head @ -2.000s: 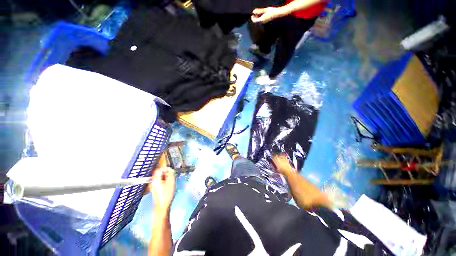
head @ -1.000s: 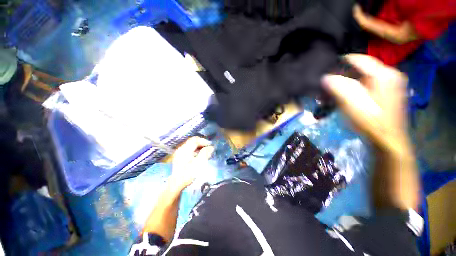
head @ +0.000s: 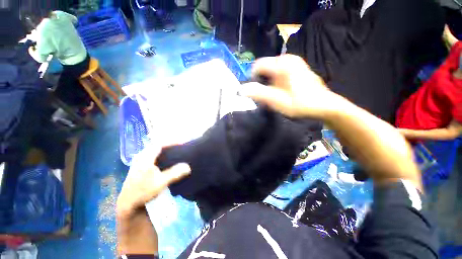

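A black garment (head: 228, 152) hangs bunched between my hands in front of my body, over the near edge of the white pile. My right hand (head: 289, 86) grips its upper right part near the collar end. My left hand (head: 147, 177) holds its left edge, fingers curled at the cloth, slightly blurred. The white pile (head: 177, 106) lies on the blue basket (head: 132, 129). Whether a hanger is in the garment cannot be told.
A shiny black bagged bundle (head: 324, 210) lies on the floor at lower right. Hanger hooks lie over a tan board (head: 316, 152). Black garments (head: 354, 66) stand at upper right. A person in red (head: 430, 106) is at right; another person in pale green (head: 61, 40) is at upper left by a stool (head: 96, 76).
My right hand has moved up and left with a black garment. My left hand has moved from the basket's edge onto its left side. The view has turned, showing more of the room.
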